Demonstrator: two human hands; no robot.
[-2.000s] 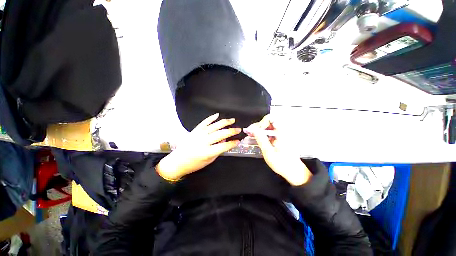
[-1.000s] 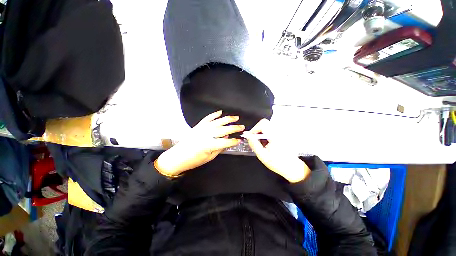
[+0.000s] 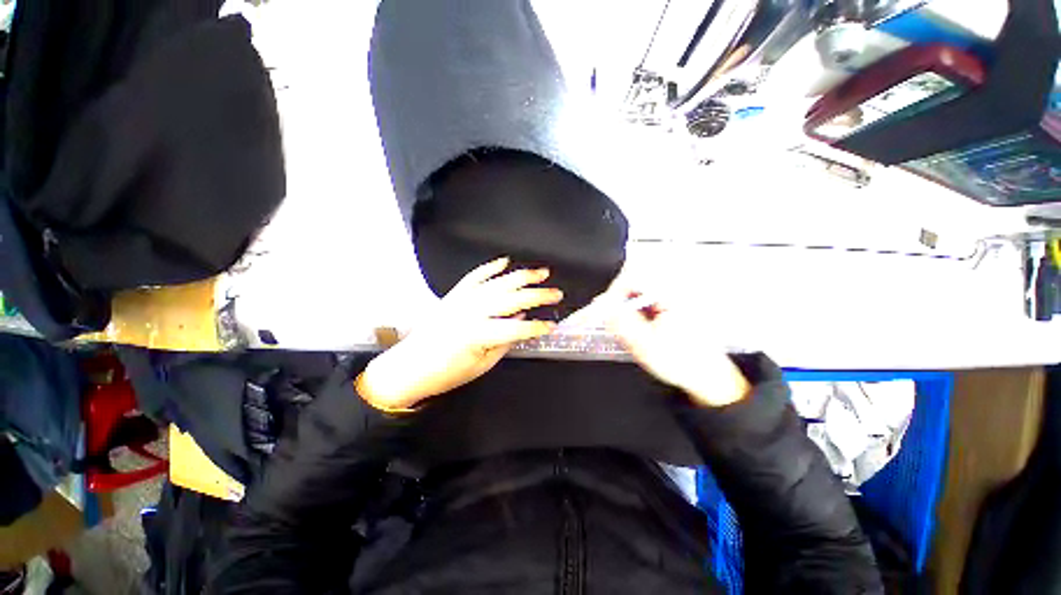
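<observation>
A black cloth tube (image 3: 465, 81) lies on the white table, its rounded dark opening (image 3: 518, 227) towards me. My left hand (image 3: 460, 337) rests at the near edge of the opening, fingers spread; its fingertips are at the cloth, and whether they pinch it is unclear. My right hand (image 3: 657, 337) is just right of the opening's near edge, fingers bent. Its fingertips are washed out by glare, so I cannot tell whether they hold anything.
A black cloth heap (image 3: 140, 151) lies at the left. Shiny machine parts (image 3: 710, 110), a red-framed phone (image 3: 896, 99) and a dark-framed panel (image 3: 1001, 169) are at the upper right. A ruler tape (image 3: 582, 342) runs along the front edge. A blue crate (image 3: 925, 465) with pale scraps is at lower right.
My right hand has moved right, away from the left fingertips. The small pale piece seen at its fingertips before is no longer distinct. My left hand and the cloth tube stay nearly in place.
</observation>
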